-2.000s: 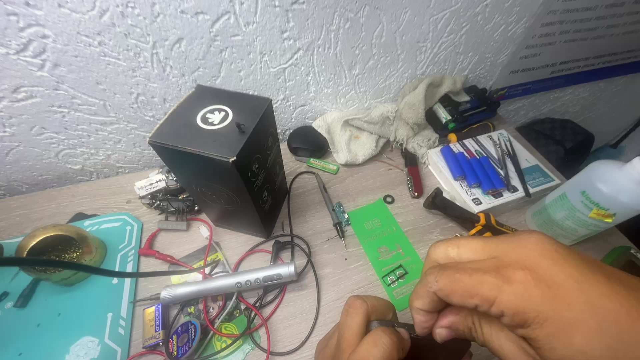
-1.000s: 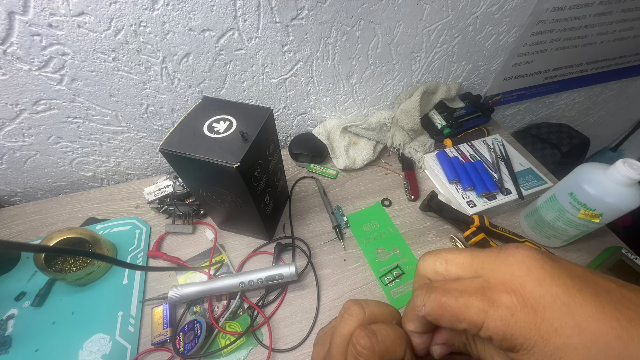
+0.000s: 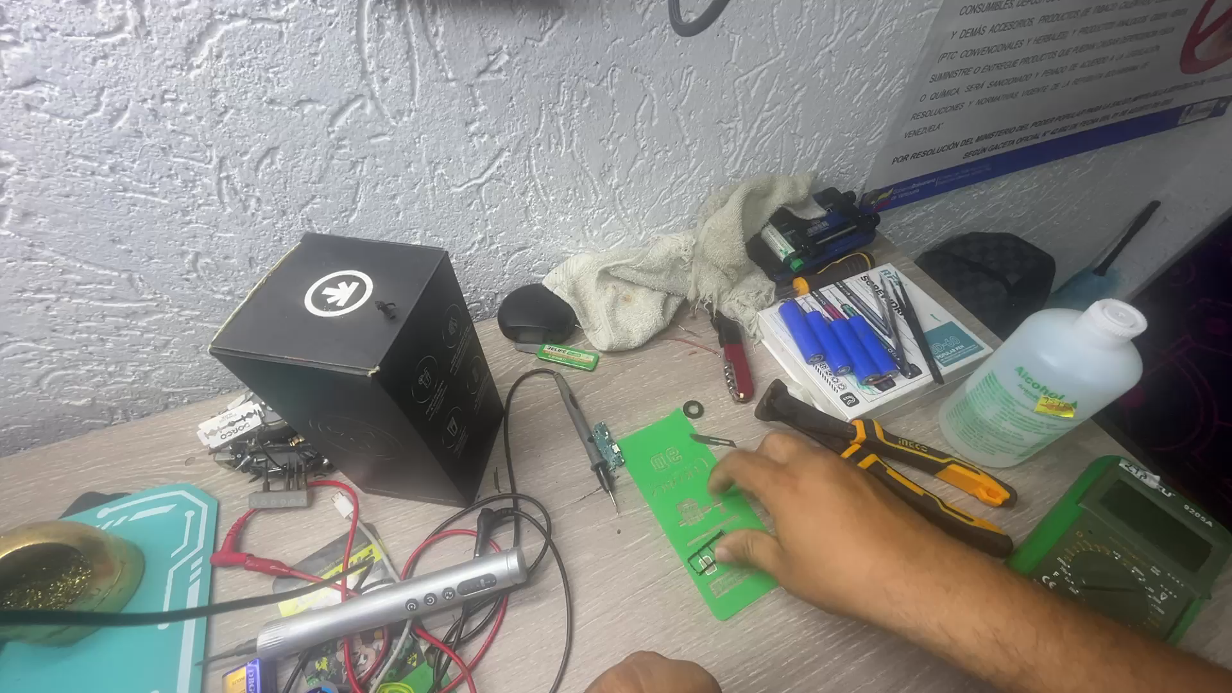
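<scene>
My right hand reaches over the right side of a green card, thumb and index finger apart. Between them nothing shows; the other fingers are partly hidden. A small blade lies at the card's upper right edge, just beyond the index fingertip. Near the thumb tip, a small dark-framed part rests on the card. My left hand shows only in part at the bottom edge, so whether it holds anything is hidden. A test probe and a small circuit board lie left of the card.
A black box stands at the back left. A silver pen-shaped electric tool lies on tangled cables. To the right are yellow-and-black pliers, an alcohol bottle, a multimeter and blue cylindrical cells on a white box.
My hands have moved apart. The right has moved up onto the green card, and the left is now mostly below the view. The small blade now shows at the card's edge.
</scene>
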